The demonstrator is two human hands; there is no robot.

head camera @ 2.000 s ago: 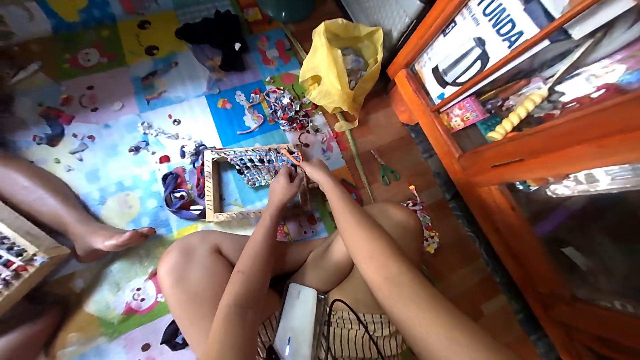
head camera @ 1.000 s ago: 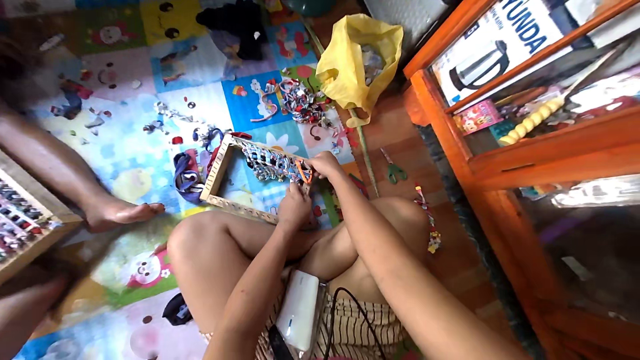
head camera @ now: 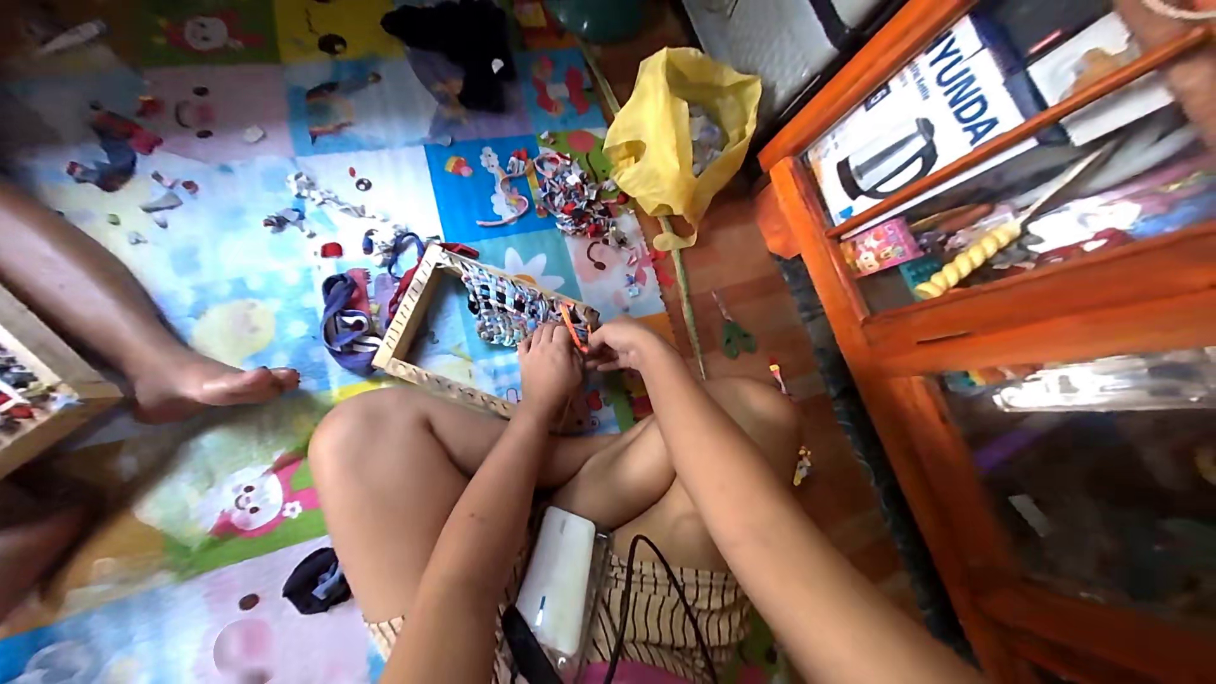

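A wooden loom frame (head camera: 408, 309) with pegs lies tilted in front of my crossed legs. A woven piece of multicoloured fabric strips (head camera: 513, 309) fills its far right part. My left hand (head camera: 551, 366) is at the right end of the weave, fingers bent at an orange tool or strip (head camera: 573, 328); whether they grip the frame or the strips is hidden. My right hand (head camera: 617, 344) is beside it, thumb and fingertips close together at the frame's right corner; what they pinch is too small to tell. Blue and red fabric loops (head camera: 347, 323) lie by the frame's left side.
Fabric scraps (head camera: 570, 195) are heaped near a yellow plastic bag (head camera: 655, 123). Green-handled scissors (head camera: 733, 337) lie on the wooden floor. An orange wooden cabinet (head camera: 855, 332) stands at right. Another person's foot (head camera: 214, 385) and a second loom frame (head camera: 57, 418) are at left. A power bank (head camera: 556, 579) rests on my lap.
The loom frame has turned from nearly level two seconds ago to a tilt down to the right. My hands stay close together at its right end.
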